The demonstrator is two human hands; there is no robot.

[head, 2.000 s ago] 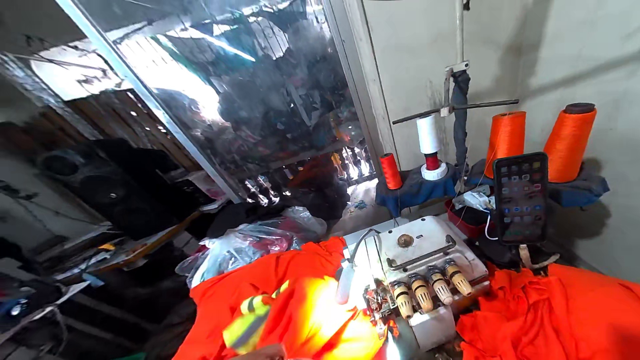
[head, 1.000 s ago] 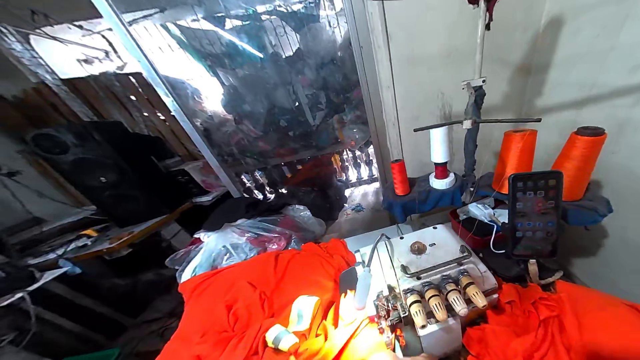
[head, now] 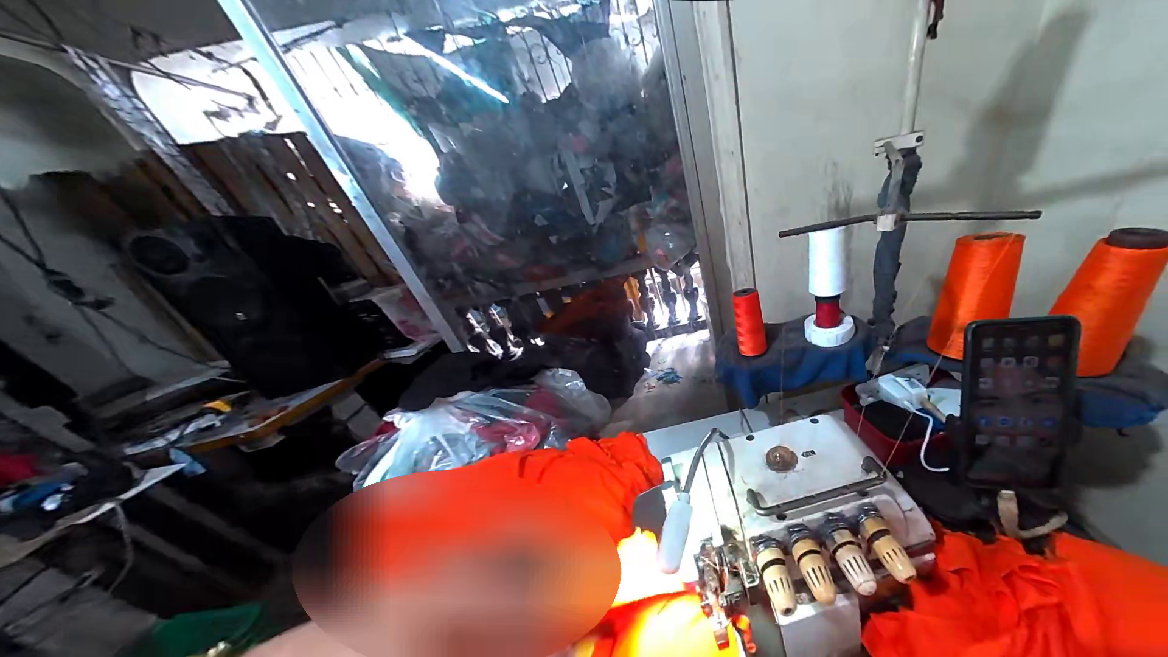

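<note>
A bare forearm, seemingly my left, enters at the bottom left, and my left hand [head: 497,598] lies over bright orange fabric [head: 584,474]. A blurred oval hides its fingers and whatever they hold. The fabric runs to the lit needle area of a white overlock sewing machine [head: 821,456], which has several tan tension dials [head: 810,568] along its front. A lamp with a pale handle-like part [head: 675,534] stands beside the needle area. My right hand cannot be made out.
Orange thread cones [head: 976,297], a red spool [head: 749,324] and a white spool [head: 828,265] stand behind the machine. A phone [head: 1020,401] stands at right, above more orange fabric [head: 985,593]. Clear plastic bags [head: 474,424] lie behind the worked cloth. A dark loudspeaker [head: 228,292] stands at left.
The forearm has come into view at the bottom left, over the orange fabric. The pale and yellow strip seen on the cloth earlier is no longer visible there.
</note>
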